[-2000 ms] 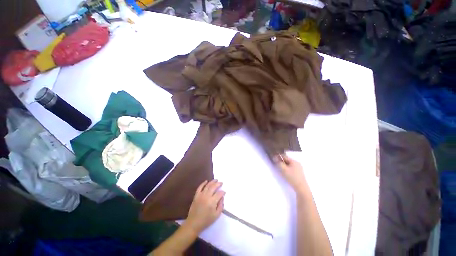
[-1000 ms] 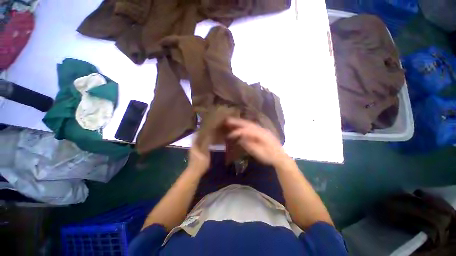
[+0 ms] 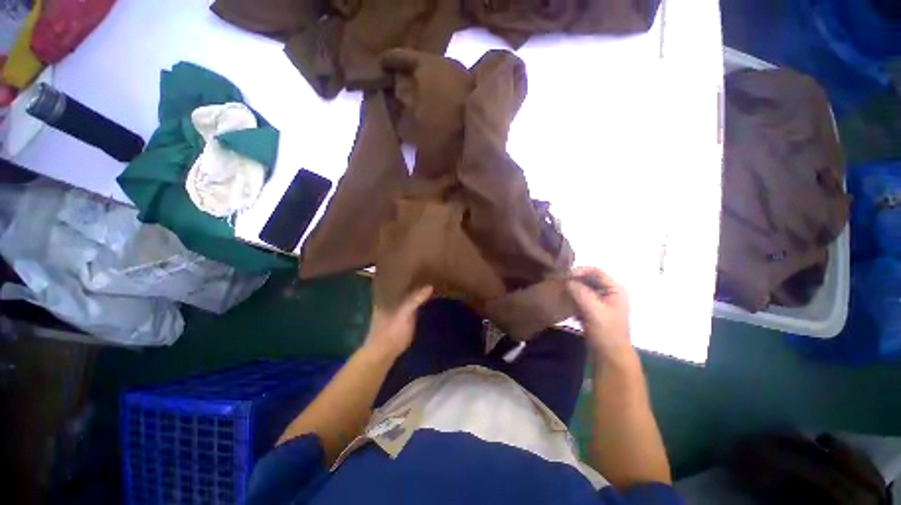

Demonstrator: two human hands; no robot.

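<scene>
A brown garment lies over the table's front edge, its near end held up above my lap. My left hand holds its near left edge, fingers partly hidden by the cloth. My right hand pinches its right corner, pulled out to the side. I cannot tell whether a tool is in my right hand. A small white tag or cord end shows just below the cloth's near edge.
A brown garment pile lies at the table's far side. A black phone, green-and-cream cloth and dark flask are at left. A white tub of brown garments stands right, a blue crate lower left.
The view has tilted down to my lap. The garment has been drawn to the table's front edge. Both hands now hold it; my right hand has moved out to the right with its corner.
</scene>
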